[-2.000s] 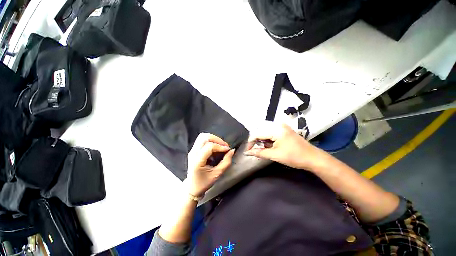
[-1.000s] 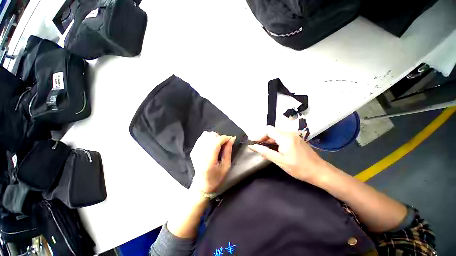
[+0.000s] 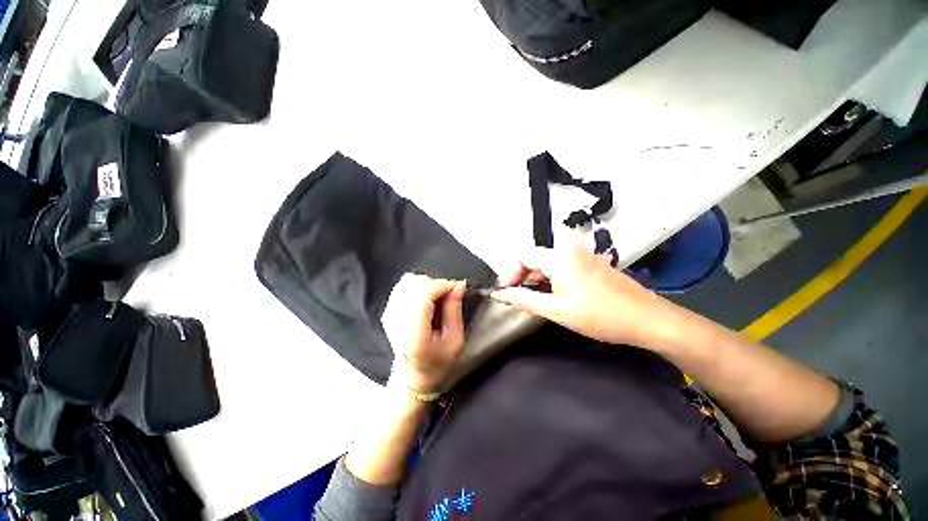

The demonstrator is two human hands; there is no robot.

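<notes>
A limp black fabric bag [image 3: 351,249] lies flat on the white table in front of me. My left hand [image 3: 425,324] pinches the bag's edge at its near right corner between thumb and fingers. My right hand [image 3: 560,290] is just right of it, its fingers closed around a small dark tool, mostly hidden, that looks like thread snips [image 3: 529,287]. The tool's tip is at the pinched edge, close to the left fingertips. Any loose thread is too fine to see.
Small black bags [image 3: 117,198] are heaped along the left side. A larger black bag [image 3: 600,36] lies at the top. A black webbing strap [image 3: 541,200] lies beyond my right hand. A blue bin [image 3: 684,254] stands beyond the table's right edge.
The right hand has moved in to the left, bringing the tool against the pinched edge. The view has shifted slightly; the bag lies much as before.
</notes>
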